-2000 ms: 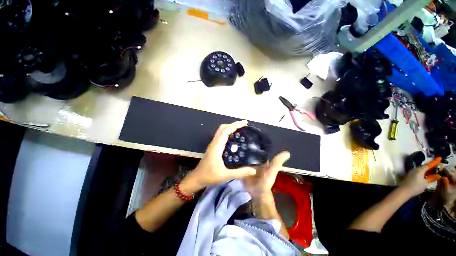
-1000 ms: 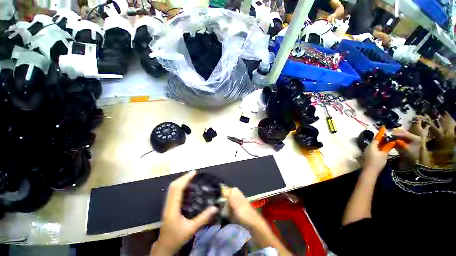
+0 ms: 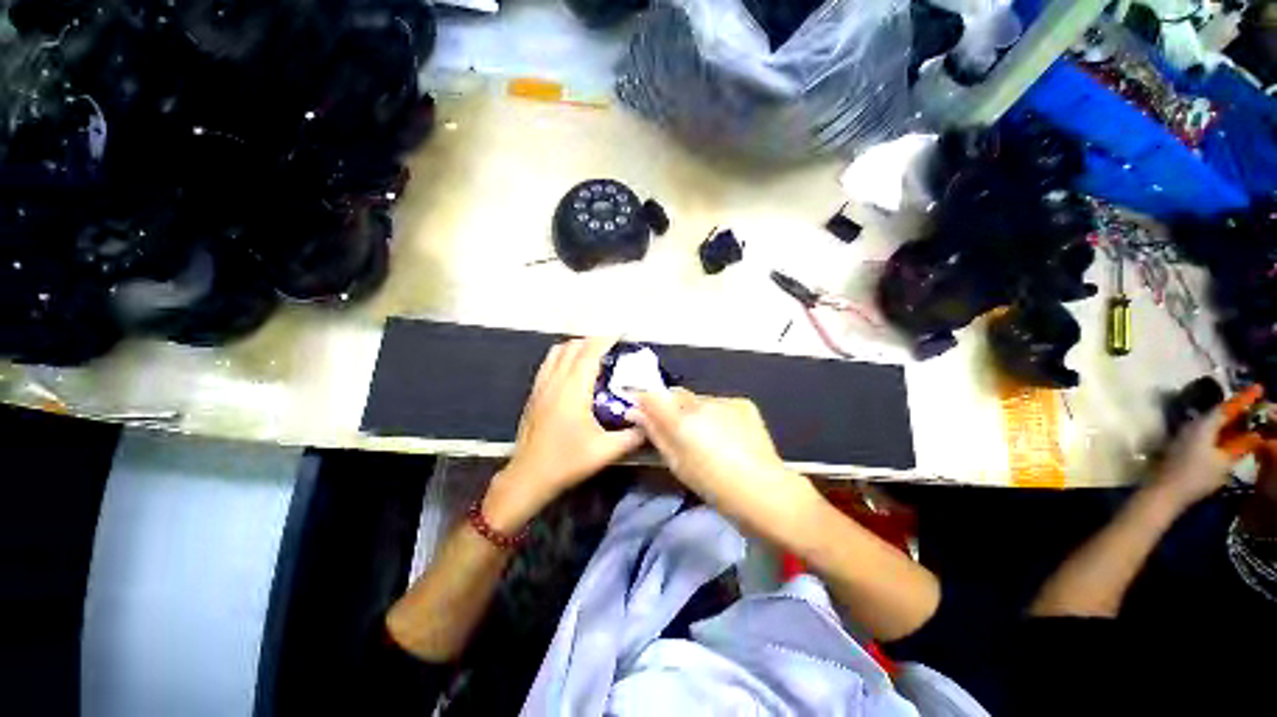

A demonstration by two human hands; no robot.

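My left hand (image 3: 563, 418) holds a black camera head (image 3: 611, 406) above the black work mat (image 3: 469, 381). A ring of pale dots partly shows on its face. My right hand (image 3: 707, 437) presses a small white cloth (image 3: 636, 373) with its fingertips onto that face, which is mostly covered. Another camera head (image 3: 601, 224) lies behind the mat, dot ring up, with a small bracket at its right side and a thin wire at its left.
Black housings (image 3: 182, 168) are piled at the left, more (image 3: 980, 252) at the right. Small black block (image 3: 721, 251), pliers (image 3: 826, 305) and yellow-handled screwdriver (image 3: 1118, 322) lie on the bench. Plastic bag (image 3: 763, 84) and blue bin (image 3: 1120, 133) stand behind. Another person's hand (image 3: 1197, 455) is at far right.
The view tilted up, then back down. The camera head is now held with its face toward my right hand, which has come over it with the white cloth on the face.
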